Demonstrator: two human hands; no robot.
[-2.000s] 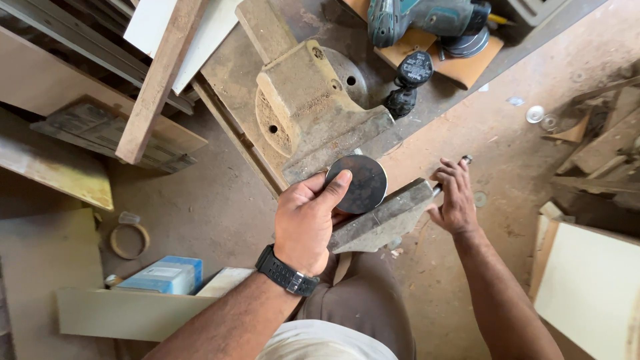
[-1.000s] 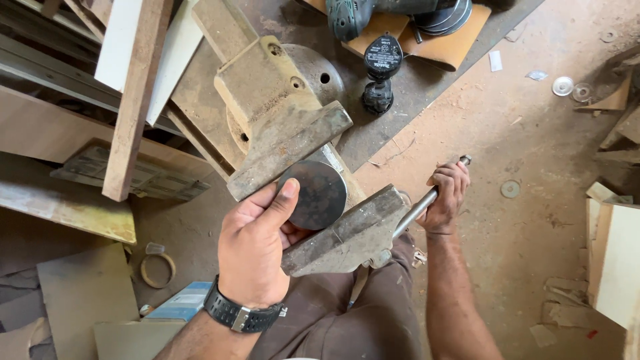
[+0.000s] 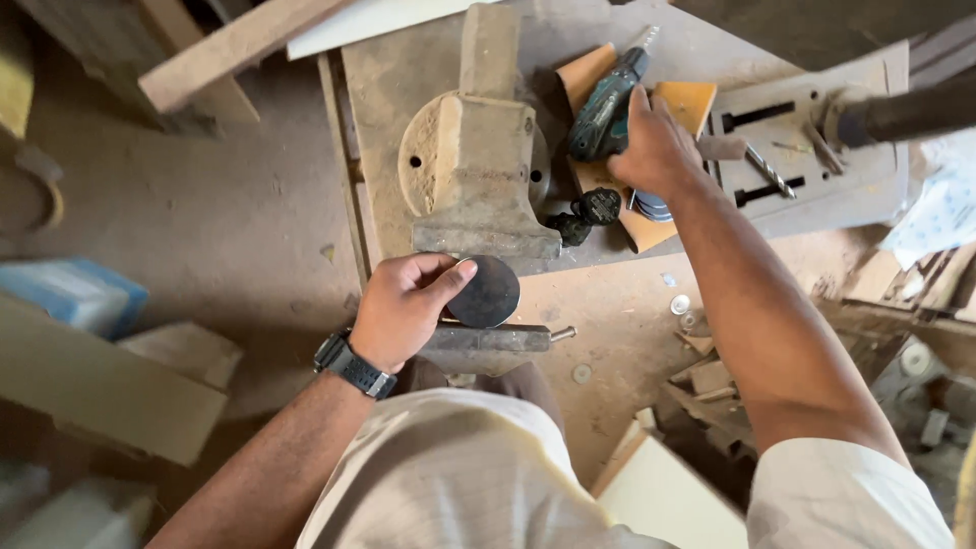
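Pinched between the thumb and fingers of my left hand [image 3: 412,301] is a thin dark round disc [image 3: 488,293]. The disc lies in the gap between the two jaws of a dusty bench vise [image 3: 492,175], its lower edge at the near jaw [image 3: 488,338]. My right hand [image 3: 659,145] reaches over the bench and touches the rear of a teal and black cordless drill [image 3: 606,107] with a bit in its chuck; its fingers are partly hidden, so its grip is unclear. Two black battery packs [image 3: 596,207] sit right of the vise.
Under the drill lie orange-brown sheets [image 3: 648,232] and a stack of round discs [image 3: 652,206]. Farther right, a loose drill bit [image 3: 770,171] rests on a slotted metal base plate [image 3: 827,183]. A wooden batten [image 3: 236,53] juts in at upper left. Wood scraps [image 3: 709,381] litter the floor at right.
My right hand has let go of the vise handle and moved forward to the drill. My left hand still holds the disc between the jaws. The view has turned and shifted a lot.
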